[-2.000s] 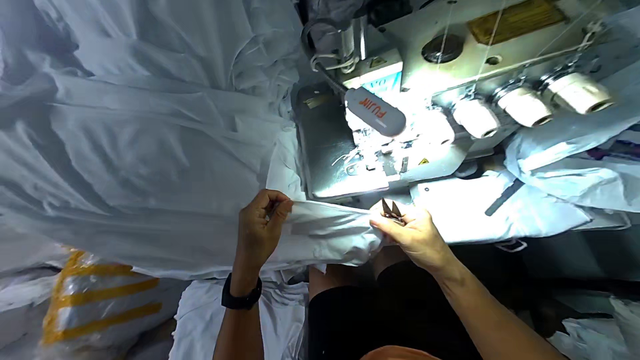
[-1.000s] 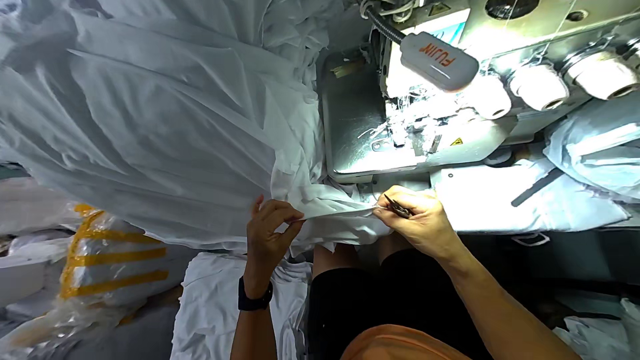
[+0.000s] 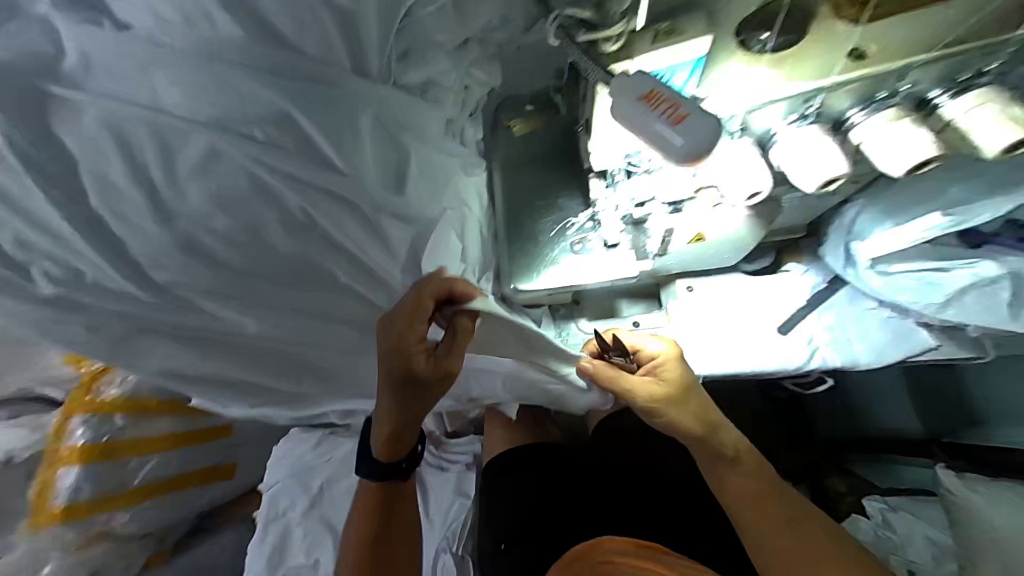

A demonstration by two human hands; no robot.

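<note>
My left hand [image 3: 424, 344], with a dark watch on its wrist, pinches the edge of a white cloth [image 3: 520, 344] between thumb and fingers. At the other end of this stretched edge, my right hand [image 3: 640, 372] pinches the cloth and also holds small dark thread snips [image 3: 614, 350], blades pointing up out of the fist. Both hands are just in front of an industrial sewing machine's metal bed [image 3: 544, 200]. A lamp [image 3: 666, 118] lights the needle area, where loose threads lie.
A large heap of white fabric [image 3: 240, 200] fills the left side. White thread-tension knobs [image 3: 808, 158] line the machine. A taped plastic-wrapped bundle [image 3: 136, 448] stands at lower left, and more white cloth [image 3: 304, 496] lies beside my legs.
Since a second ago my left hand has lifted the cloth edge, which now slants down to my right hand. The snips stay in my right hand throughout.
</note>
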